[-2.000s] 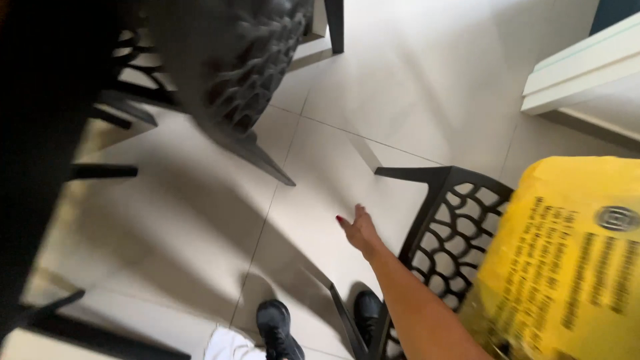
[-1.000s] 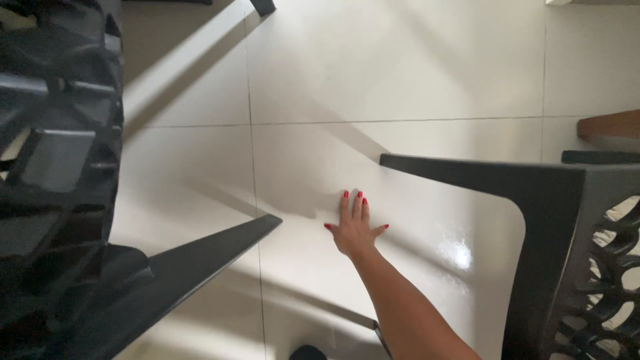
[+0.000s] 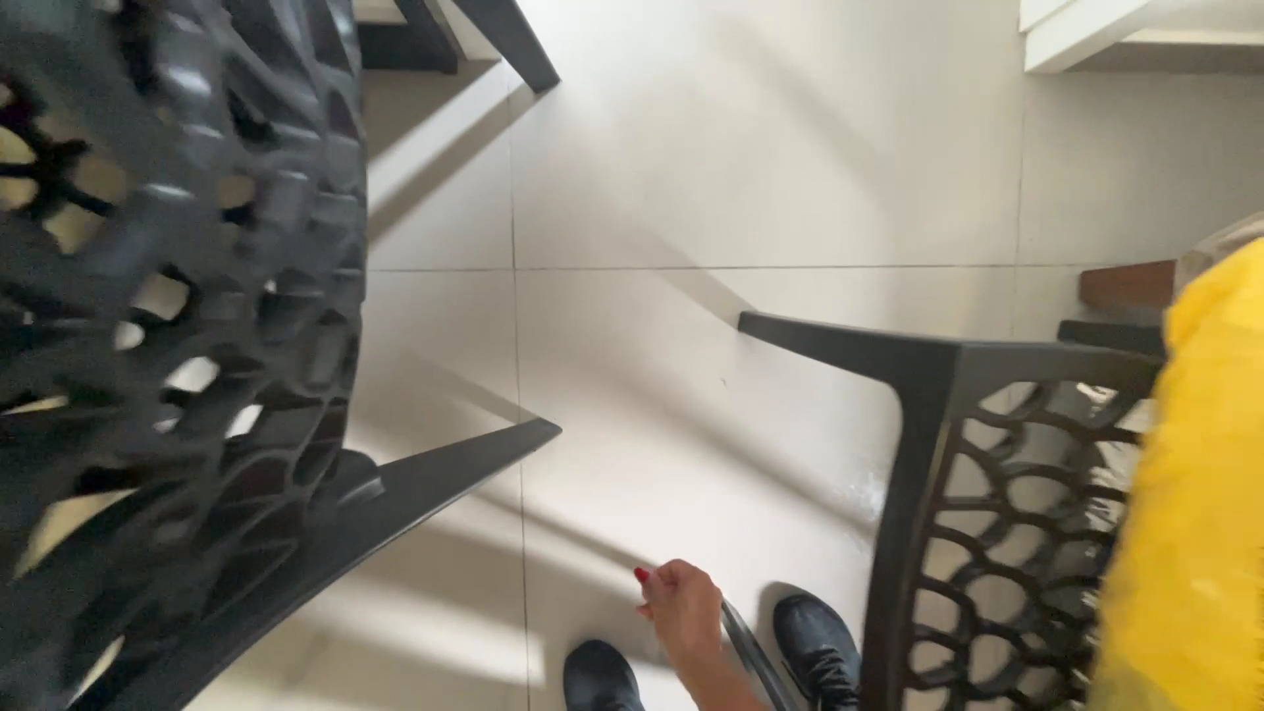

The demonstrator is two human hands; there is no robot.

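My right hand [image 3: 681, 604] is at the lower middle, above the tiled floor [image 3: 632, 395], its fingers curled in and a red nail showing. No object shows in it, though its palm is hidden. Just right of it runs a thin dark chair leg [image 3: 755, 657]; whether they touch cannot be told. A black chair with an openwork seat [image 3: 997, 494] stands at the right, a yellow bag [image 3: 1195, 494] over it. Another black chair with a patterned, pierced shell [image 3: 227, 326] fills the left side. My left hand is out of view.
Two black shoes [image 3: 600, 676] are on the floor at the bottom. One pointed leg [image 3: 474, 464] of the left chair juts toward the middle, and a leg [image 3: 834, 341] of the right chair reaches in opposite. A white furniture edge [image 3: 1076, 39] is at the top right.
My right hand, spread with its fingers apart one second ago, is now curled and lower in the view. The yellow bag, out of view then, shows again at the right as the view shifts.
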